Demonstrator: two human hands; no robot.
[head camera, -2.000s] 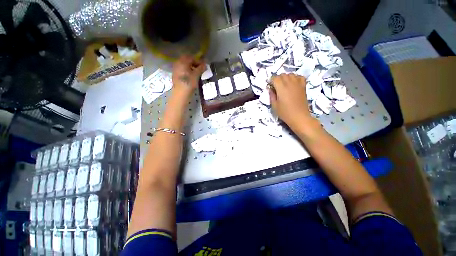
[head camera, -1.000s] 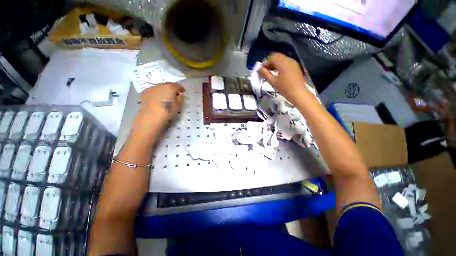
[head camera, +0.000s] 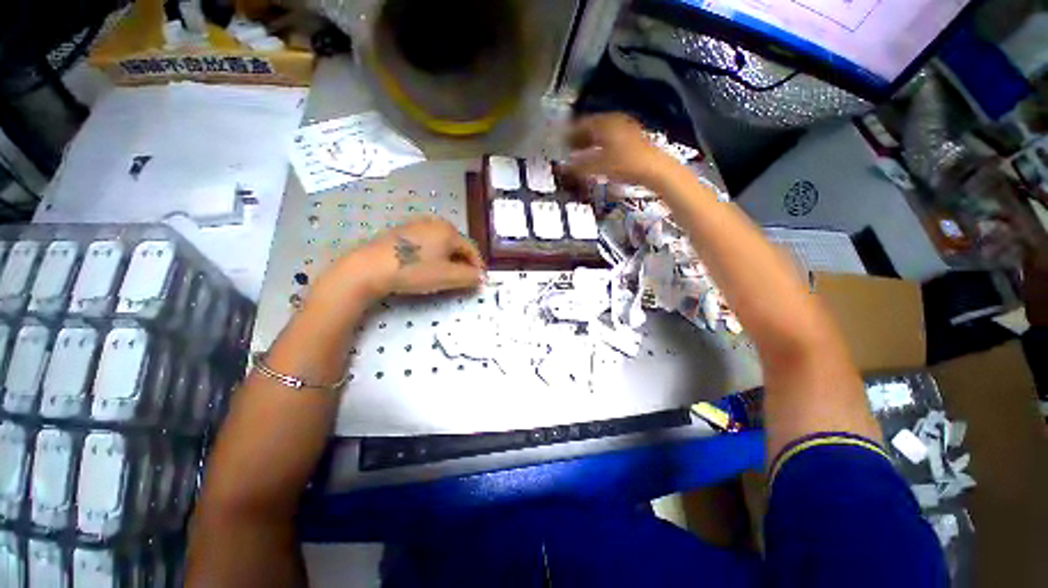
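Observation:
The dark red-brown fixture (head camera: 540, 250) sits on the perforated plate (head camera: 402, 385). White housings (head camera: 510, 218) fill its three front pockets; two more sit at the back left and back middle. My right hand (head camera: 609, 155) is over the back right corner of the fixture, blurred, fingers curled; what it holds cannot be seen. My left hand (head camera: 431, 258) rests low over the plate, left of the fixture, fingers bent downward near loose white parts; its fingertips' contents are hidden. A heap of white parts (head camera: 678, 270) lies right of the fixture, and more (head camera: 557, 310) lie in front.
The round machine head (head camera: 448, 69) hangs behind the fixture. Stacked blister trays (head camera: 121, 379) stand at left. A black strip (head camera: 529, 440) and a yellow marker (head camera: 715, 414) lie along the front edge. A carton (head camera: 868, 327) is at right, a monitor (head camera: 816, 29) top right.
A housing now shows in the back middle pocket. My right hand has moved from the heap's far end to the fixture's back right. My left hand has moved right and nearer the fixture.

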